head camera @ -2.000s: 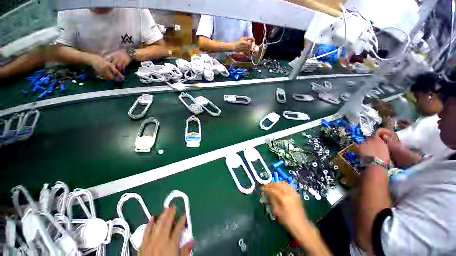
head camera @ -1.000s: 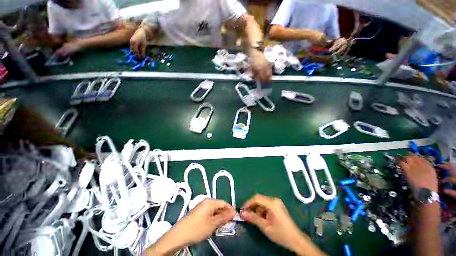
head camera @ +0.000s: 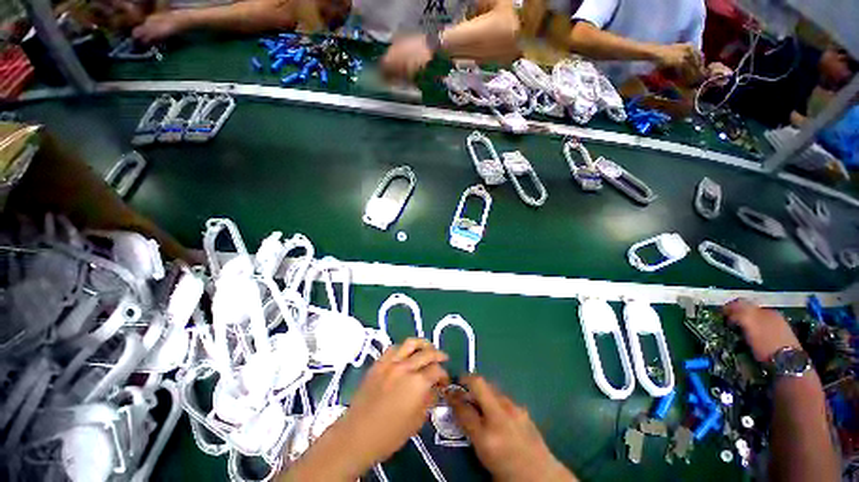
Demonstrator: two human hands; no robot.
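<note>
A white loop housing [head camera: 455, 341] lies on the green worktop in front of me, its base [head camera: 449, 425] partly hidden by my fingers. My left hand [head camera: 400, 384] and my right hand [head camera: 497, 428] meet over it. Their fingertips pinch a small greyish part [head camera: 454, 388], mostly hidden, just above the base. A second loop housing [head camera: 400, 306] lies just left, partly covered by my left hand. Two more housings [head camera: 603, 348] lie side by side to the right.
A tangled pile of white housings [head camera: 250, 348] is at left. Blue cylinders [head camera: 702, 400], metal plates [head camera: 645, 438] and small rings are at right, where another worker's hand [head camera: 768, 329] reaches in. Beyond the pale rail [head camera: 471, 280], housings lie on the belt; workers sit opposite.
The view has swung right to left, then tilted down slightly. My hands came together over the housing and remain there. More housings lie on the belt's far side; the opposite worker's hand has withdrawn from it.
</note>
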